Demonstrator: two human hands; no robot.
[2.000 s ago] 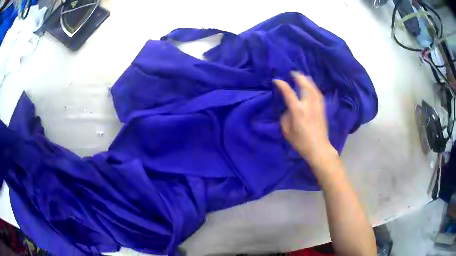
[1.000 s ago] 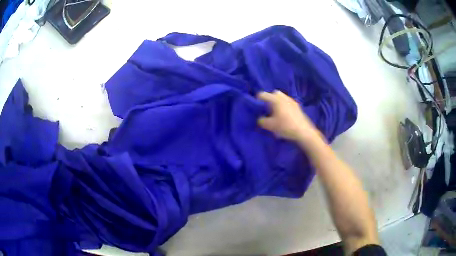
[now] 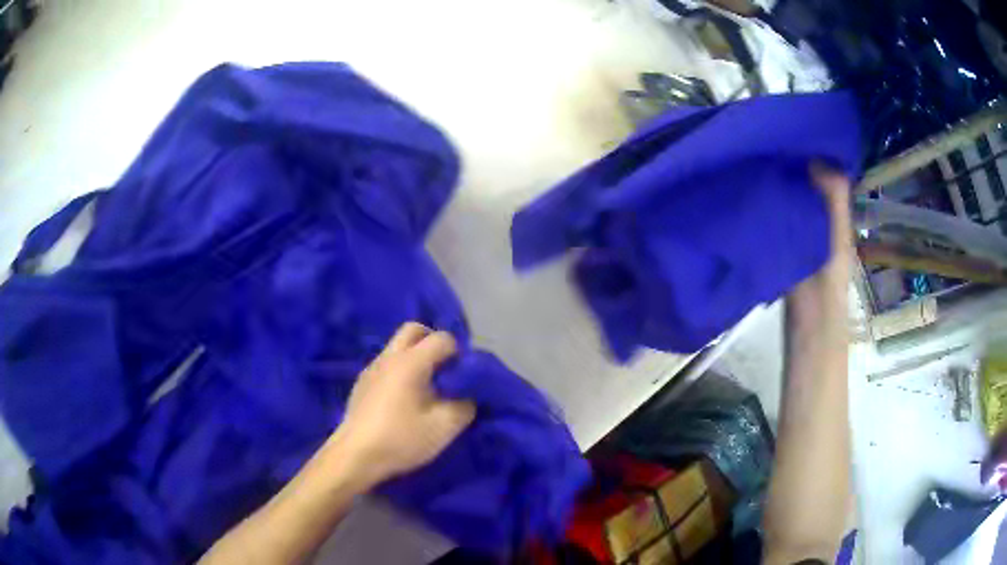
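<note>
A large crumpled heap of royal-blue cloth [image 3: 254, 243] covers the left part of the worktable, with a narrow strap and opening at its far left. My left hand [image 3: 409, 403] grips a bunched fold at the heap's near right side. My right hand [image 3: 828, 210] holds a second blue cloth piece [image 3: 729, 221] raised over the table's right edge. That piece is folded over and hangs down to the left. The fingers of my right hand are mostly hidden by the cloth.
Off-white worktable [image 3: 530, 66] with its edge running diagonally at the lower right. Below it are a red bag, a strapped yellow-brown bundle [image 3: 663, 513] and a grey plastic bag [image 3: 718, 430]. Dark tools or cords [image 3: 674, 94] lie at the table's far right. A rack [image 3: 950, 188] stands on the right.
The view has swung right. My left hand has come into view, gripping the cloth heap. My right hand has moved off the heap and now holds a separate blue piece at the right.
</note>
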